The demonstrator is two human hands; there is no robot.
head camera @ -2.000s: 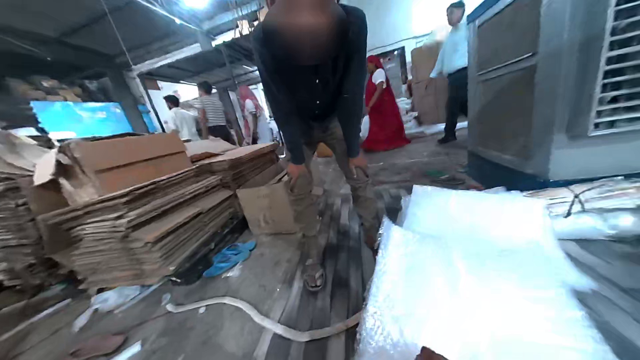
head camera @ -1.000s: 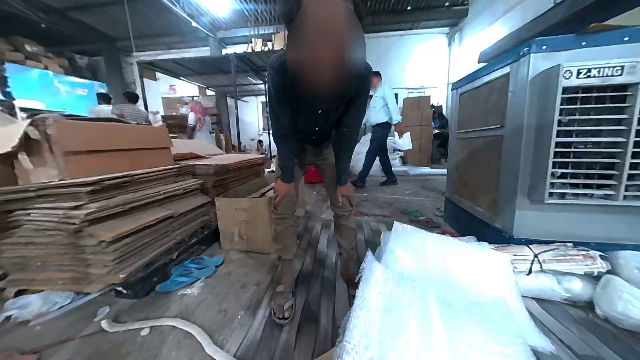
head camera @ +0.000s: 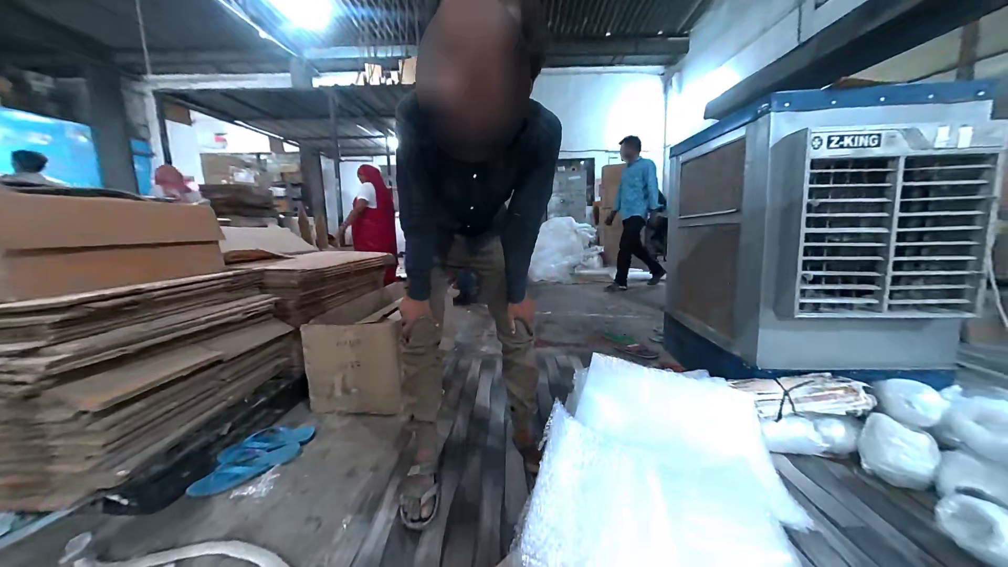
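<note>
Neither of my hands can be made out in the head view; only a small skin-coloured patch shows at the bottom edge, too little to identify. Sheets of clear bubble wrap [head camera: 654, 472] lie stacked at the lower centre right. Just beyond them a person in a dark shirt [head camera: 476, 189] bends forward, hands on knees, wearing sandals. Striped matting [head camera: 472, 457] covers the floor beneath the person and the wrap. To the right sit several wrapped white bundles [head camera: 898, 449] and a tied bundle of flat material [head camera: 811, 395].
Flattened cardboard [head camera: 142, 378] is piled high on the left, beside an open cardboard box [head camera: 352, 366]. Blue slippers [head camera: 252, 461] and a pale hose [head camera: 197, 551] lie on the floor. A Z-King air cooler [head camera: 835, 236] stands at the right. Several people are farther back.
The view has tilted up and turned. Behind the bending person, a person in a blue shirt now shows at the right, where one in a paler shirt walked a second ago.
</note>
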